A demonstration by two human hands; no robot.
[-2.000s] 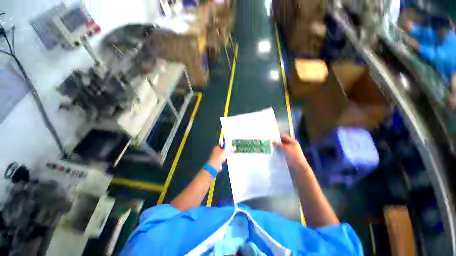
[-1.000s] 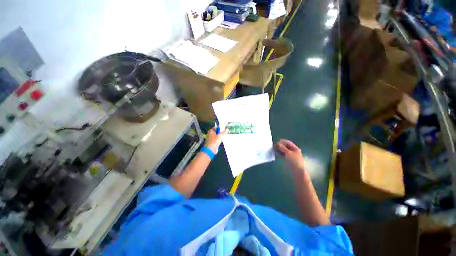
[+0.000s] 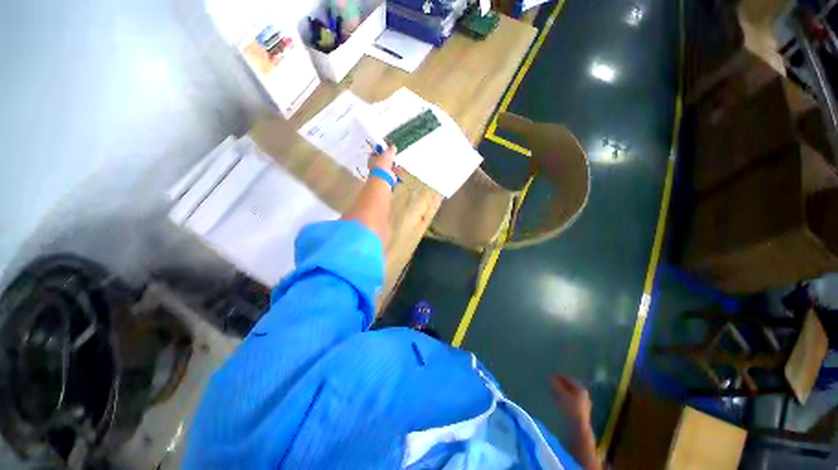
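My left hand [image 3: 382, 162], with a blue wrist strap, holds a white paper sheet [image 3: 439, 158] at its left edge, over the wooden desk. A small green PCB strip [image 3: 413, 131] lies against the paper beside my fingers. A thin blue pen-like thing shows at the left fingers. My right hand [image 3: 571, 395] is low on the right, away from the paper and blurred; its fingers cannot be made out clearly.
The wooden desk [image 3: 507, 57] bears other papers [image 3: 262, 209], a white holder [image 3: 354, 49] and blue trays [image 3: 415, 20]. A tan chair [image 3: 562, 184] stands at its right side. Cardboard cartons [image 3: 753, 174] stand on the right. A round dark machine bowl [image 3: 60, 353] is lower left.
The view has moved up to the desk. My left hand has carried the paper and strip over it. My right hand has let go of the paper and dropped away to the lower right.
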